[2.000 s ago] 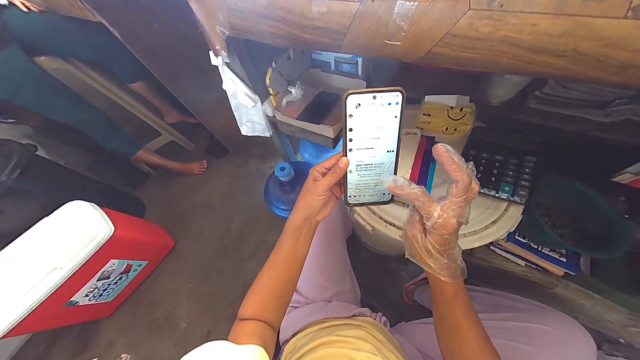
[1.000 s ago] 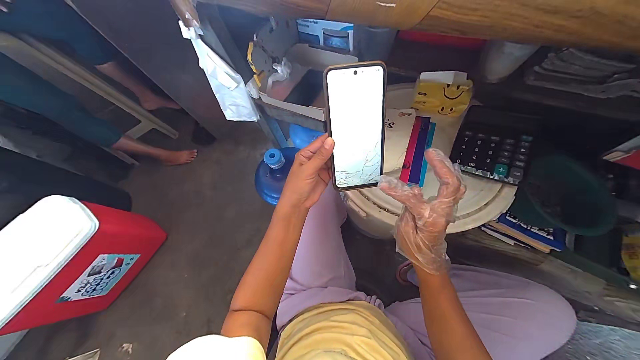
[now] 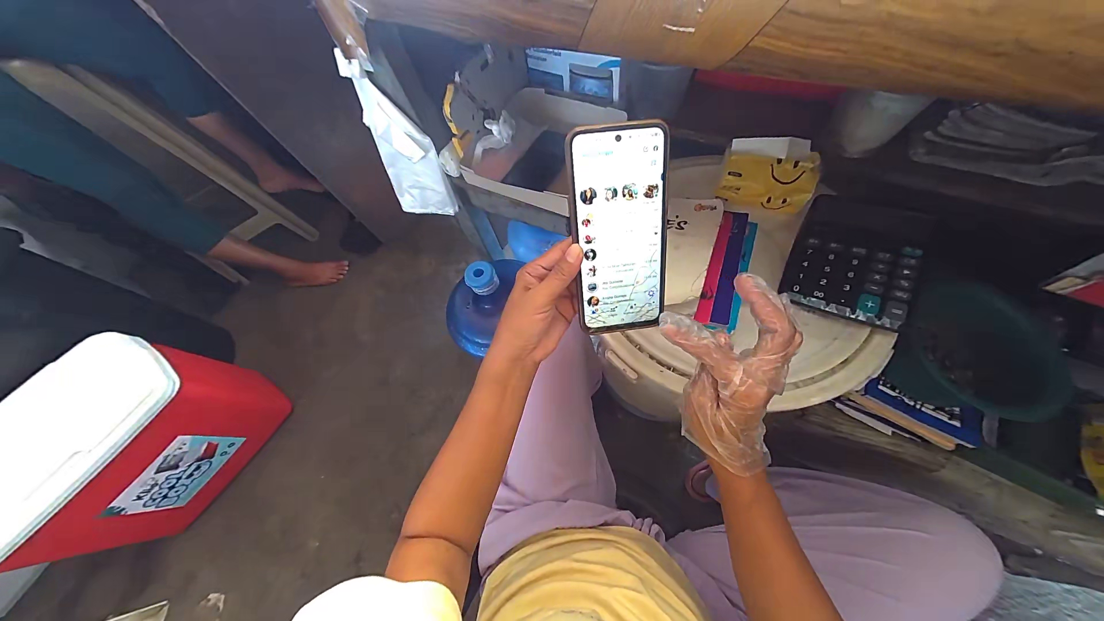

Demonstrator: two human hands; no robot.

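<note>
My left hand [image 3: 542,302], bare, holds a smartphone [image 3: 619,224] upright by its left edge. The screen is lit with a list of small round pictures and text, and cracks run across its lower part. Close to the phone's lower right corner is my right hand [image 3: 733,371], in a clear plastic glove, its thumb and fingers apart and nothing between them. Beyond that hand, a notebook with pink, purple and blue stripes [image 3: 724,272] lies on the round cream lid [image 3: 828,362] of a tub. A black calculator [image 3: 849,259] lies to the right.
A red cooler with a white lid [image 3: 198,431] stands at the left, a blue water bottle [image 3: 483,302] by my left forearm. A yellow packet [image 3: 770,179] sits behind the notebook. A wooden tabletop [image 3: 862,43] spans the top. Another person's bare foot [image 3: 317,272] rests on the floor.
The phone's screen has gone from a text page, through a nearly blank white page, to a list with round pictures. The left hand has kept its hold on the phone.
</note>
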